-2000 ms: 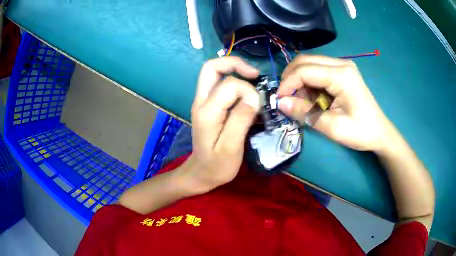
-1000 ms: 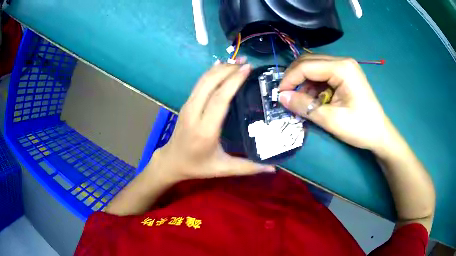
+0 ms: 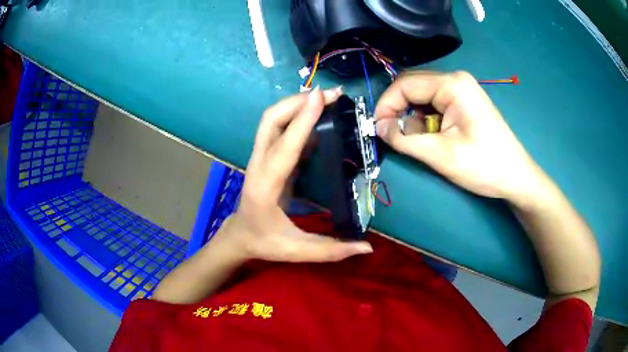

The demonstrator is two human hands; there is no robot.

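My left hand holds the black front camera module by its ends, tilted on edge, its open side facing right. The circuit board shows edge-on in it, with a silver plate below. My right hand pinches a small white plug connector at the board; whether it is seated I cannot tell. A slim tool with a yellow part is also held in my right hand. A blue wire runs up to the black ball housing.
Orange and other wires with white plugs hang from the housing's opening. White antennas lie on both sides. A red-tipped wire lies right on the green bench. A blue crate with brown cardboard stands below the bench edge at left.
My left hand has opened wide around the module and turned it from facing up to on edge. My right hand stays at the board with the plug and has shifted slightly left.
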